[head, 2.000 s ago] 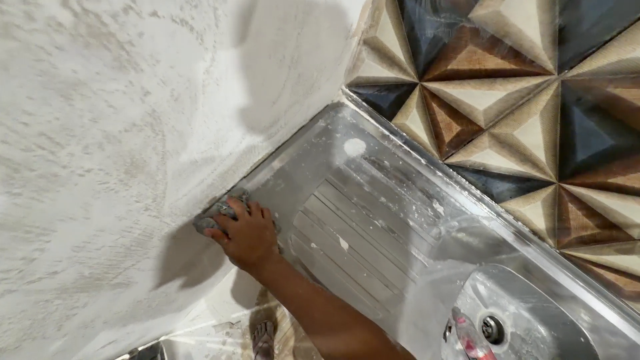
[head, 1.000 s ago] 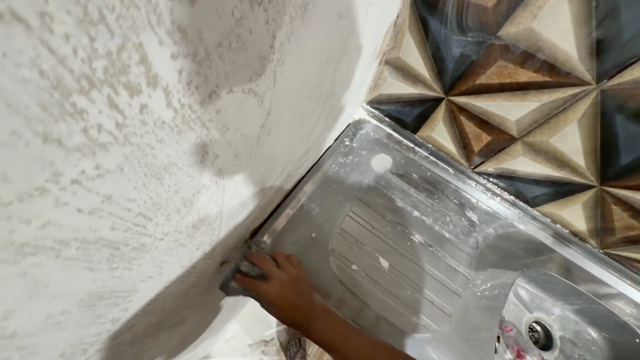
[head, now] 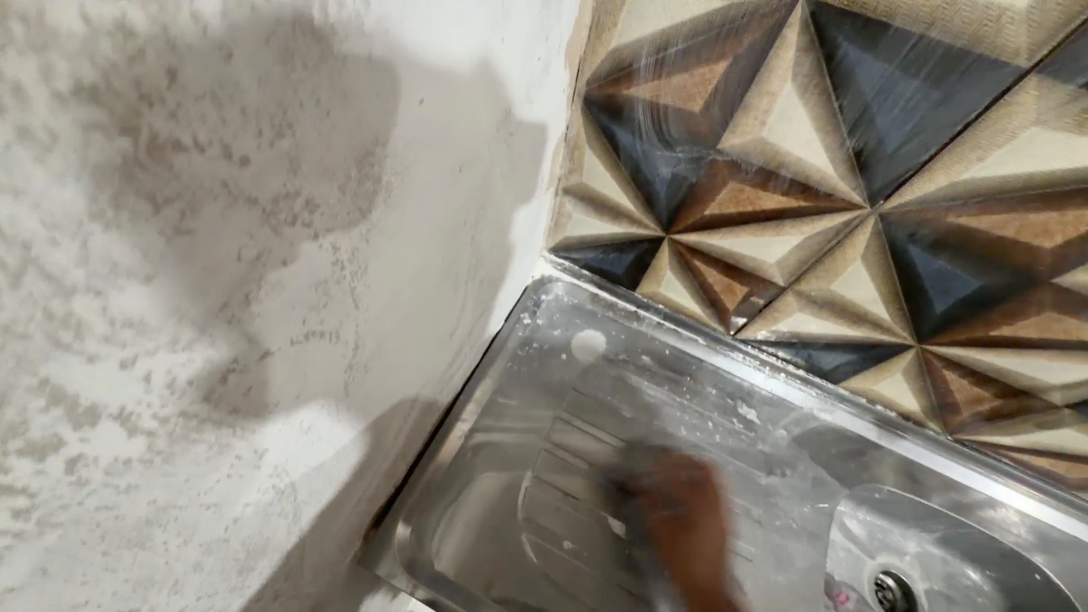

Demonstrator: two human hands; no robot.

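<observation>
My right hand (head: 680, 493), blurred by motion, is over the ribbed drainboard of a stainless steel sink (head: 476, 425). Its fingers are closed around a dark grey cloth or pad (head: 625, 480), which is also blurred and seems to be against the steel. White specks and smears lie on the drainboard, with a round whitish spot (head: 588, 346) near its upper corner. At the lower right is the sink bowl (head: 943, 544) with its drain (head: 894, 589). My left hand is out of view.
A white, patchy plastered wall (head: 340, 297) borders the sink on the left, with shadows across it. Tiles patterned with beige, brown and black triangles (head: 790, 212) rise behind the sink's back rim. Something pink and whitish (head: 841, 597) shows in the bowl, partly cut off.
My right hand has moved from the sink's left edge, beside the wall, to the middle of the drainboard with the grey cloth or pad. The view has shifted, showing more tiles.
</observation>
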